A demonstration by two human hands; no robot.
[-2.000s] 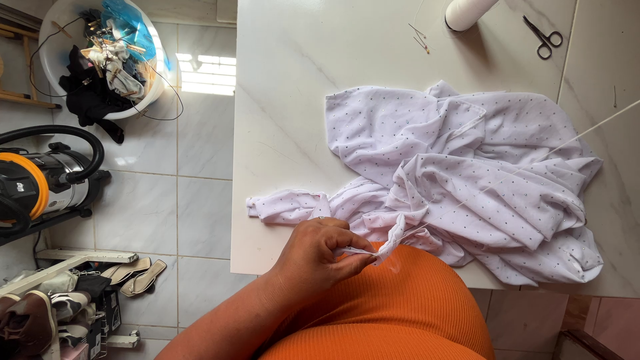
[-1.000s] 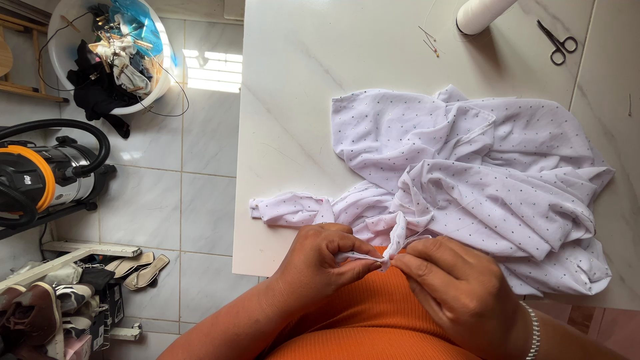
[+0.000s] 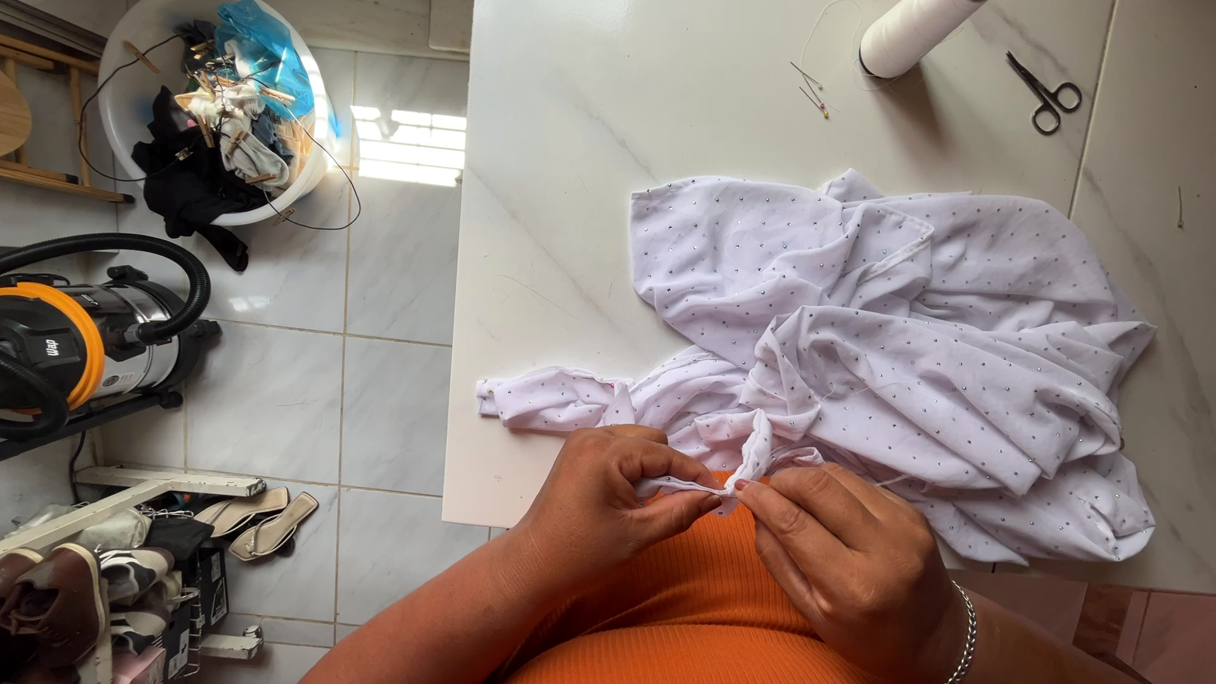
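A white garment with small shiny dots lies bunched on the marble-look table, its near edge drawn toward my body. My left hand pinches a narrow folded edge of it between thumb and fingers. Just to the right, my right hand has its fingertips closed at the same edge, almost touching the left. Whether a needle is between the right fingertips cannot be seen. A thin thread trails over the cloth near the right hand. Beyond the garment stand a cone of white thread, pins or needles and small scissors.
The table's left edge runs beside the tiled floor. On the floor are a white basin of clothes and clothespins, a canister vacuum cleaner, sandals and a shoe rack. A small thin item lies at the table's far right.
My right hand, out of view two seconds ago, has come in to the folded edge beside my left hand. The taut thread seen at the right then no longer stretches across.
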